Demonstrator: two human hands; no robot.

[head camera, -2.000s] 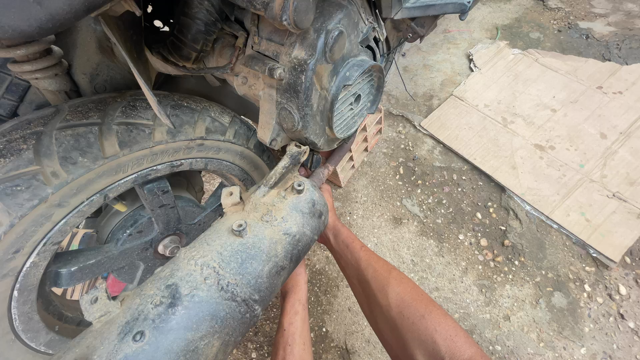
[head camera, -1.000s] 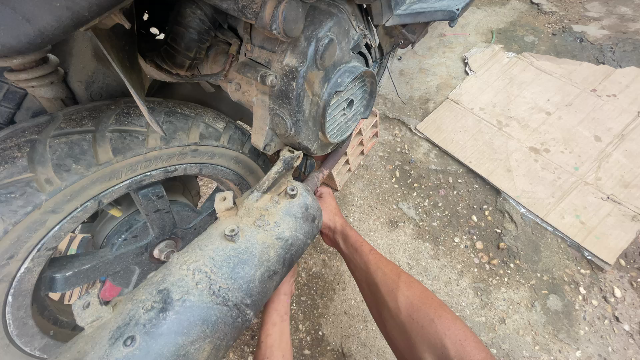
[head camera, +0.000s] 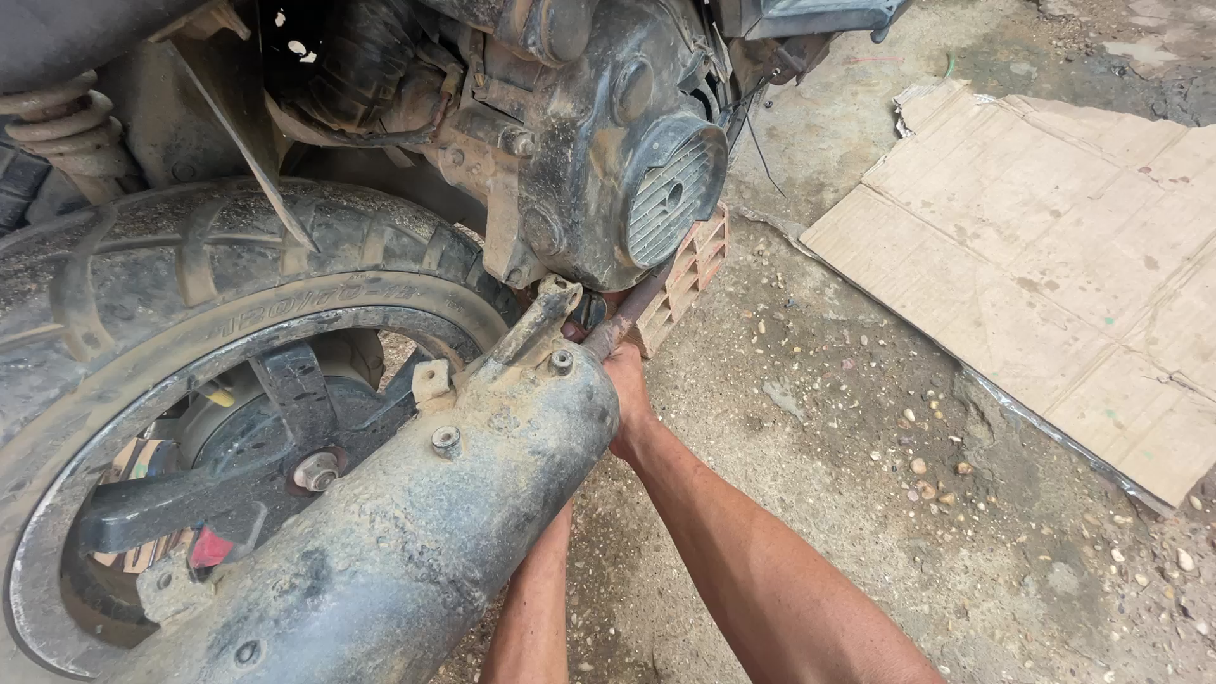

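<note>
A dirty exhaust muffler (head camera: 408, 494) lies diagonally beside the scooter's rear wheel (head camera: 294, 370), its thin header pipe (head camera: 627, 318) running up under the round slotted engine cover (head camera: 674, 195). My right hand (head camera: 629, 394) is at the muffler's front end, against the underside of the pipe; its fingers are mostly hidden, so its grip is unclear. My left forearm (head camera: 537, 608) passes under the muffler, which hides the left hand. A metal bracket arm (head camera: 537, 323) on the muffler reaches toward the engine case (head camera: 570, 142). Skin shows dimly in the gap below the engine, its hand unclear.
A hollow clay brick (head camera: 693, 271) stands under the engine, close to the pipe. Flattened cardboard (head camera: 1035, 256) lies on rough concrete (head camera: 817, 427) with loose pebbles at the right. A coil spring (head camera: 71, 123) is at the upper left, and a thin wire (head camera: 762, 157) hangs by the engine.
</note>
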